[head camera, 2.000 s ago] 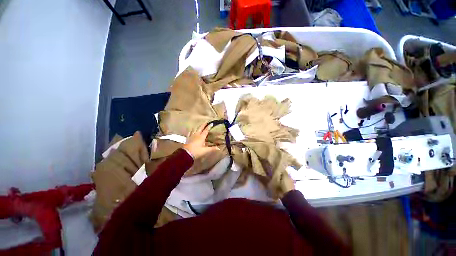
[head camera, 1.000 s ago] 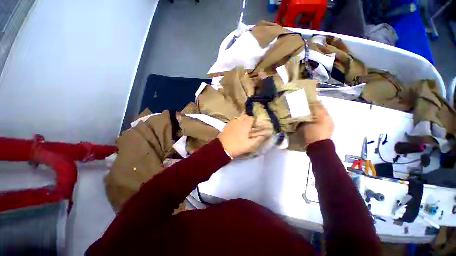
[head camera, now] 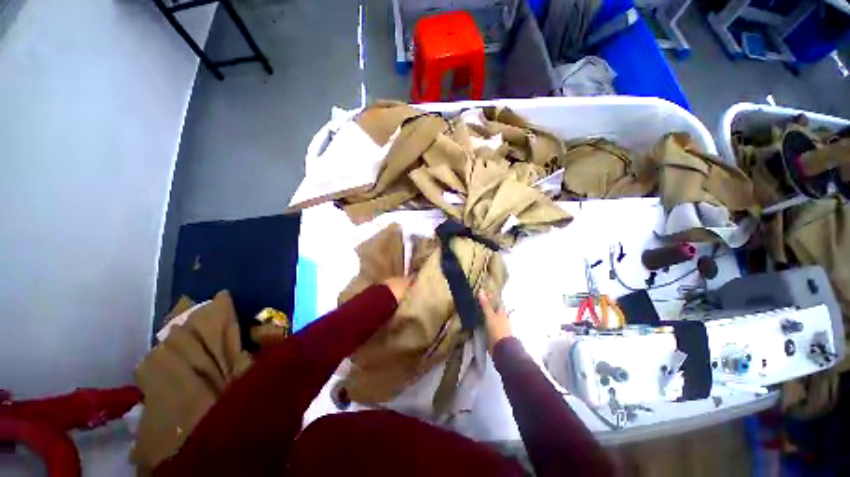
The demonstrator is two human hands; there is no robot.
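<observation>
A bunched bundle of tan garment pieces (head camera: 410,321) lies on the white table in front of me, with a black cloth strip (head camera: 458,279) around and across it. Its fanned upper end reaches the trough's near edge. My left hand (head camera: 399,287) is on the bundle's left side, mostly hidden by cloth and sleeve. My right hand (head camera: 495,319) is at its right side beside the strip, fingers partly hidden. Whether either hand grips the cloth cannot be told for the left; the right fingers hold its edge.
A white trough (head camera: 643,107) with tan and white pieces stands behind the table. The white sewing machine (head camera: 643,366) and orange-red handled scissors (head camera: 599,312) are right. Tan cloth (head camera: 191,382) hangs left by a dark surface (head camera: 238,265). A red stool (head camera: 448,47) stands beyond.
The bundle has moved from the table's left side to in front of me, and the black strip now faces up. My hands have moved to its two sides. The view has shifted too.
</observation>
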